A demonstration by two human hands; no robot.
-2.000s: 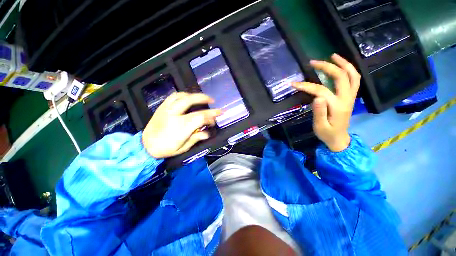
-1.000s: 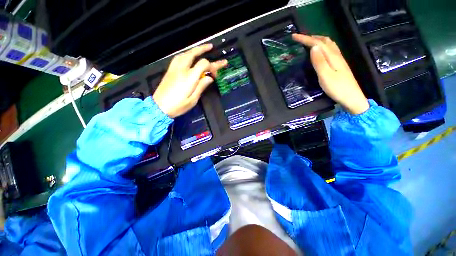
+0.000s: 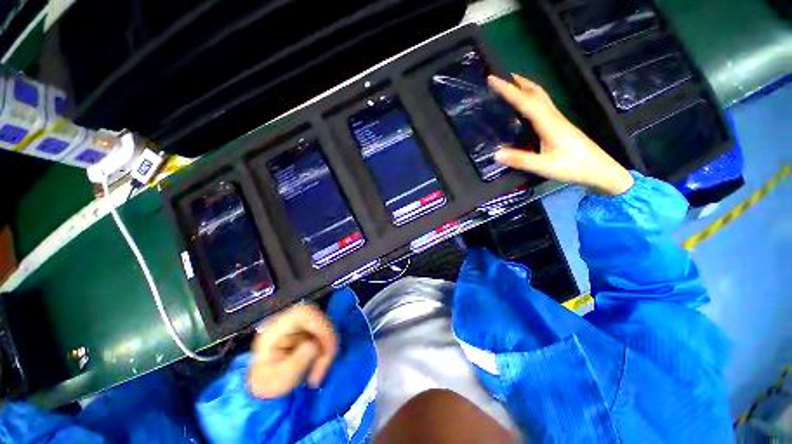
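Note:
A black phone tray (image 3: 271,224) lies slanted across the bench with several smartphones in its slots. The two middle phones, one at centre (image 3: 396,160) and one left of it (image 3: 313,201), show dark screens with text and a red and white strip at the bottom. The leftmost phone (image 3: 229,247) is dark. My right hand (image 3: 551,143) is over the right edge of the rightmost phone (image 3: 478,113), thumb and fingers apart. My left hand (image 3: 293,349) is blurred, below the tray near my lap, fingers curled; whether it holds anything cannot be told.
A neighbouring filled tray (image 3: 686,121) stands at right. Black stacked trays (image 3: 260,52) lie behind the working tray. A power strip (image 3: 52,126) is at upper left, with a white cable (image 3: 149,273) over the green mat. Lower trays (image 3: 543,251) sit below the bench edge.
My left hand has moved off the middle phones, down and towards my lap. My right hand has stayed at the rightmost phone, its thumb now lower on it. The middle screens changed to text with red strips.

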